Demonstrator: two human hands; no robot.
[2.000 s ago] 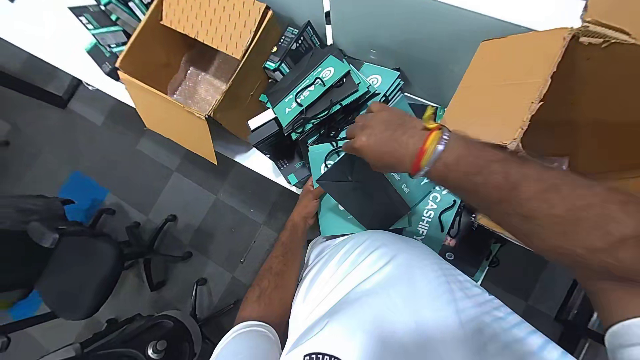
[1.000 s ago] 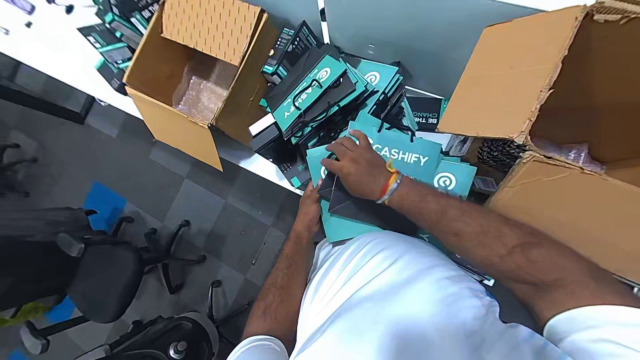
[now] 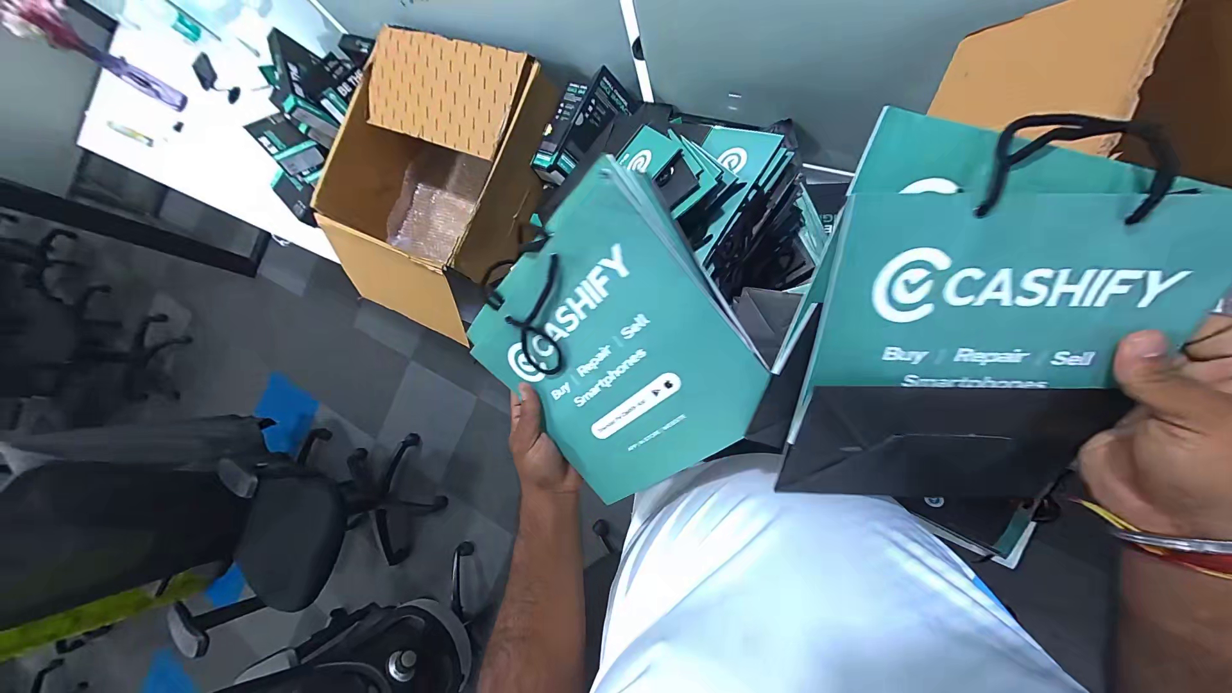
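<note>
My left hand (image 3: 544,443) grips the lower left edge of a stack of flat green paper carrier bags (image 3: 640,356) with black cord handles, tilted in front of me. At the right, my right hand (image 3: 1160,423) holds a green paper bag (image 3: 991,289) with a black folded bottom by its side, thumb on the front. Another green bag shows behind its top edge. Between and beyond the hands, a pile of more green and black paper bags (image 3: 741,212) lies on the table. Both hands' far fingers are partly hidden.
An open cardboard box (image 3: 404,192) with bubble wrap inside stands left of the pile. Small black boxes (image 3: 303,115) lie on the white table (image 3: 212,144) beyond it. Another open cardboard box (image 3: 1039,67) is at the upper right. Office chairs (image 3: 289,529) stand on the floor at left.
My hands, close together over the bags before, are now apart, each with bags. The right hand has moved right with a bag; the left holds a stack raised and tilted.
</note>
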